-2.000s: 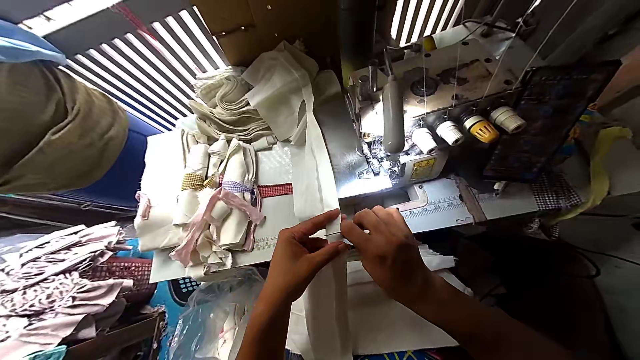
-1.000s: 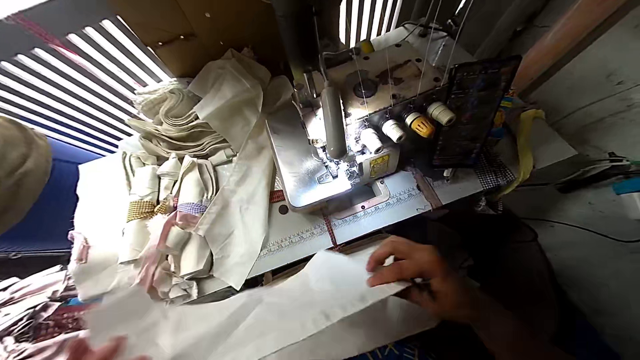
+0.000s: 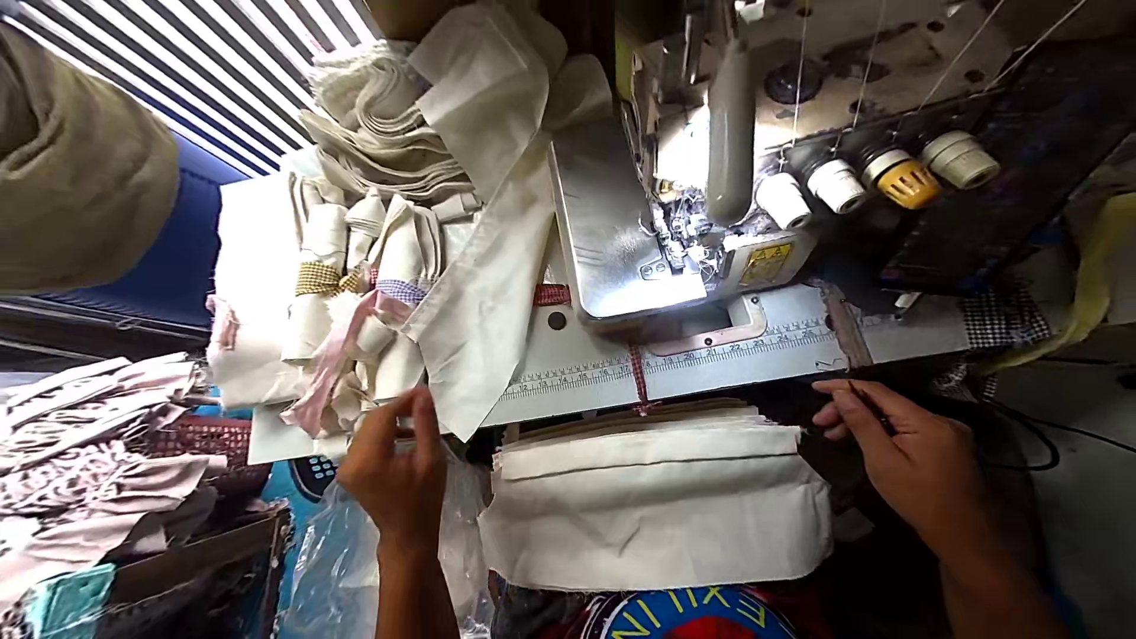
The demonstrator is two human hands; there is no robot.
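My left hand [image 3: 395, 466] is beside the lower end of a long off-white cloth strip [image 3: 484, 319]; whether its fingertips pinch the edge cannot be told. A slim dark tool [image 3: 871, 406], its kind unclear, lies between the fingers of my right hand [image 3: 914, 461], just off the table's front edge. Between my hands, a stack of off-white cloth pieces [image 3: 657, 506] rests on my lap, its top piece showing a seam or fold line. Beyond it stands an overlock sewing machine [image 3: 612, 222], its lamp lit over the needle area.
Rolled cloth bundles tied with checked strips [image 3: 319, 280] and a folded cloth pile [image 3: 382, 142] lie at the table's left. A measuring tape [image 3: 577, 382] runs along the front edge. Gathered cloth pieces [image 3: 98, 444] fill the lower left, near a clear plastic bag [image 3: 342, 550].
The cloth held spread between my hands a second ago now lies on my lap as the top of a stack or is out of them. My left hand has come up beside the strip. The view has shifted.
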